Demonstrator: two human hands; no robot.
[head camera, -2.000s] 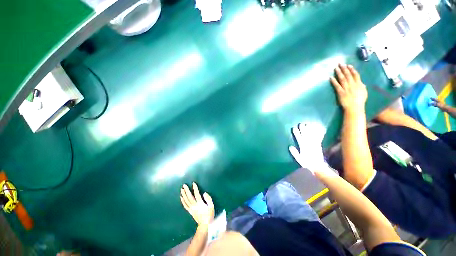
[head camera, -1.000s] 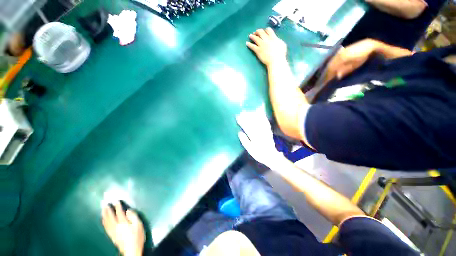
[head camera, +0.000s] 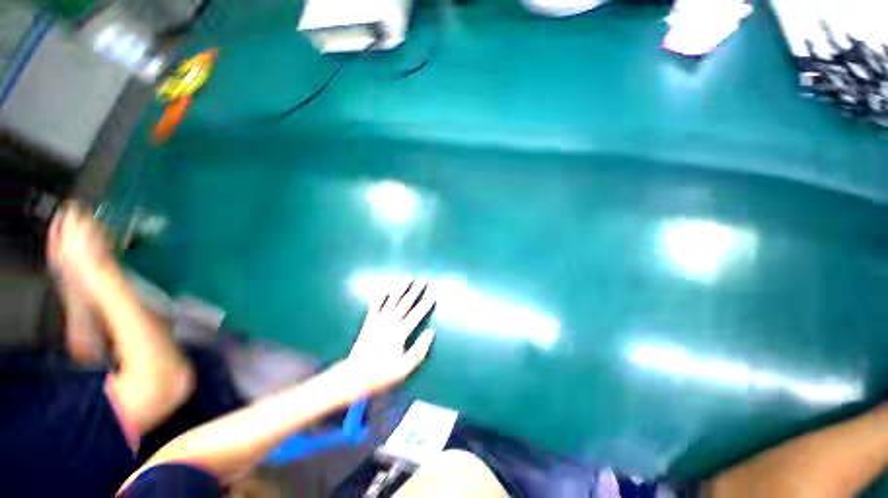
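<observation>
My left hand (head camera: 389, 342) is bare and open, with its fingers spread over the shiny green mat (head camera: 526, 214) near the middle of the view. Nothing shows in it. A bare forearm (head camera: 818, 457) is cut off at the lower right edge; no hand shows on it. My right hand is out of the picture. No work part shows near my left hand.
White box with black cord (head camera: 358, 24) at the top; orange strip (head camera: 173, 119) beside yellow coiled cord (head camera: 185, 76) at upper left. White cloth (head camera: 705, 23) and black-and-white pile (head camera: 845, 73) at upper right. Another person's blurred arm (head camera: 122, 302) is at left; ID badge (head camera: 424, 431) below.
The view has swung to the left. The neighbour at right and my gloved right hand have left the picture. My left hand now shows mid-view, and a person at left has come in.
</observation>
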